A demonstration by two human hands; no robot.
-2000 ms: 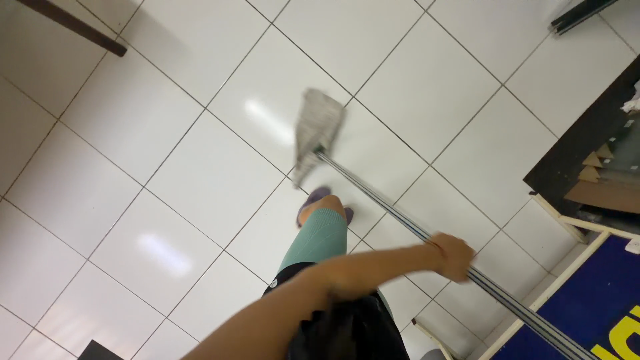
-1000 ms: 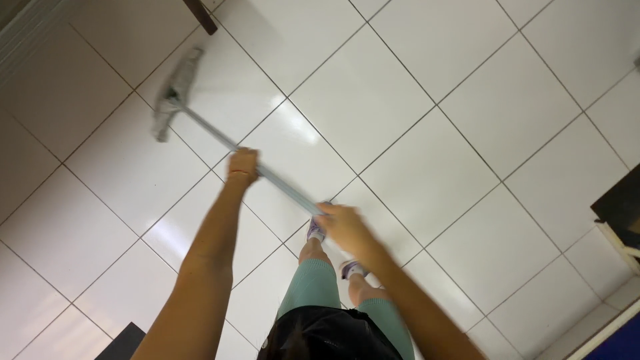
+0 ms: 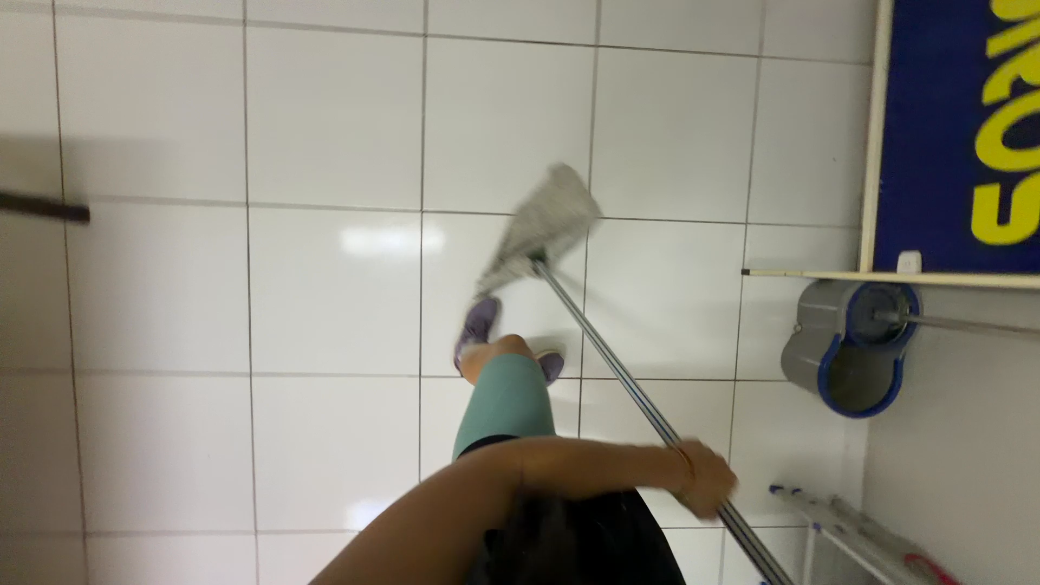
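Observation:
My left hand (image 3: 705,479) is closed around the metal handle (image 3: 619,367) of a mop, at the lower right; the arm crosses in front of my body. The handle runs up and left to a grey mop head (image 3: 552,213), which lies flat on the white tiled floor just ahead of my purple shoes (image 3: 478,325). The mop head is slightly blurred. My right hand is out of view, and the handle's upper end passes beyond the bottom edge.
A grey and blue mop bucket (image 3: 812,341) with an upright rod stands by the wall at right. Above it is a blue panel (image 3: 926,146) with yellow lettering. A folded metal ladder (image 3: 853,532) is at lower right, a dark leg (image 3: 45,207) at far left.
The mop head has swung from the far left back to in front of my feet. My left hand has crossed to the right. My right hand has left the view, which has turned; the bucket now shows.

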